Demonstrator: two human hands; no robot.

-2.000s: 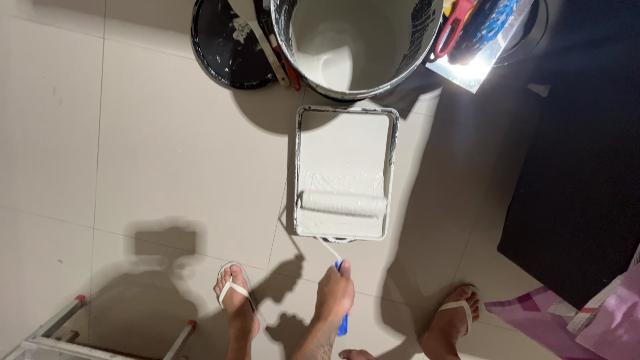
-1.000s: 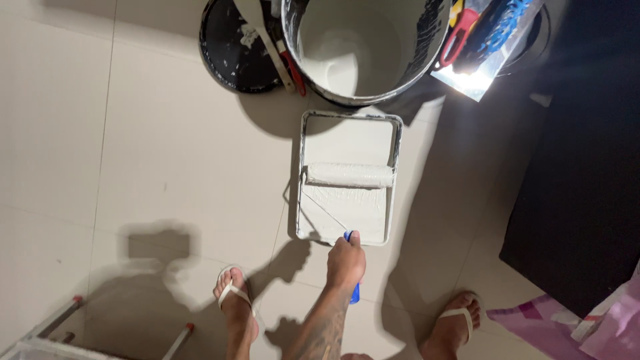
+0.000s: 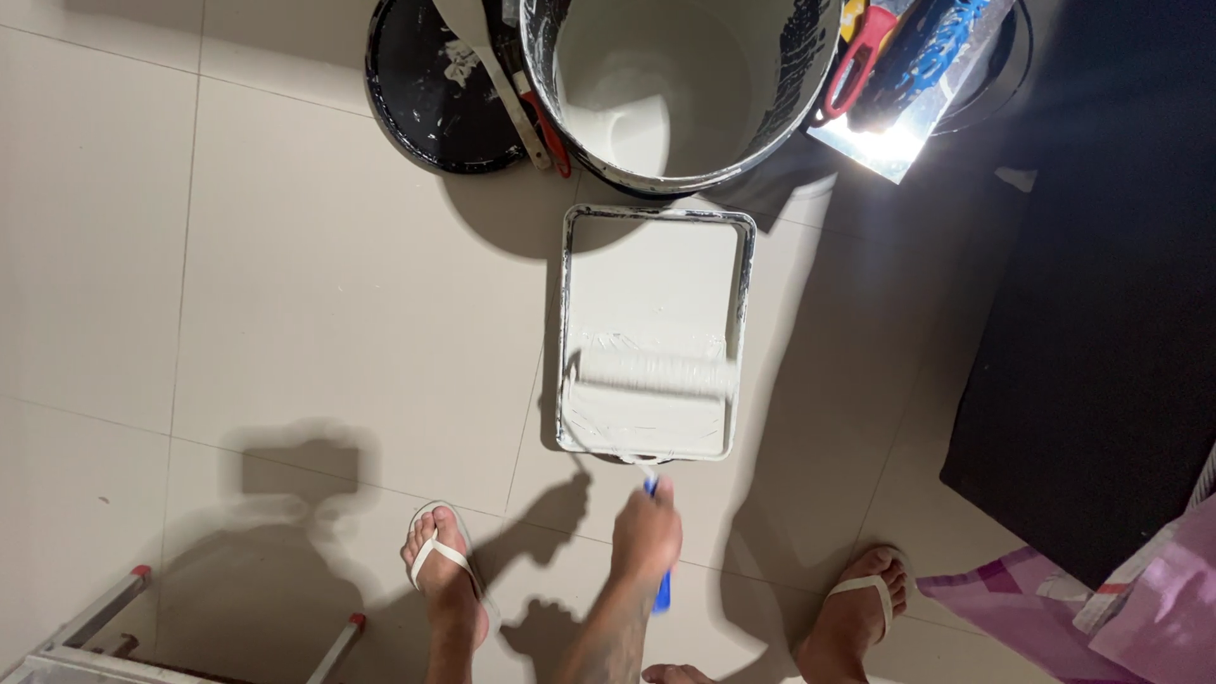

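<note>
My left hand [image 3: 648, 532] grips the blue handle [image 3: 662, 591] of a paint roller. Its white, paint-covered sleeve [image 3: 655, 372] lies across the lower half of a paint tray [image 3: 746, 256] on the floor, slightly blurred. White paint fills the tray's upper part, and roller marks show around the sleeve. Only a small part of what looks like my right hand [image 3: 676, 674] shows at the bottom edge; its fingers are mostly cut off. A large bucket [image 3: 665, 180] with whitish paint inside stands just beyond the tray.
A black lid [image 3: 418, 104] with a paint-stained stirring stick [image 3: 508, 100] lies left of the bucket. Red-handled tools [image 3: 860, 62] and a shiny metal blade [image 3: 879, 147] are at its right. A black block-like object [image 3: 1092, 380], pink cloth [image 3: 1154, 608], ladder-like legs [image 3: 109, 603] and two sandaled feet surround the floor.
The roller moved up the tray between the two earlier frames and is now back lower, closer to me. My left hand has moved back with it, still around the handle.
</note>
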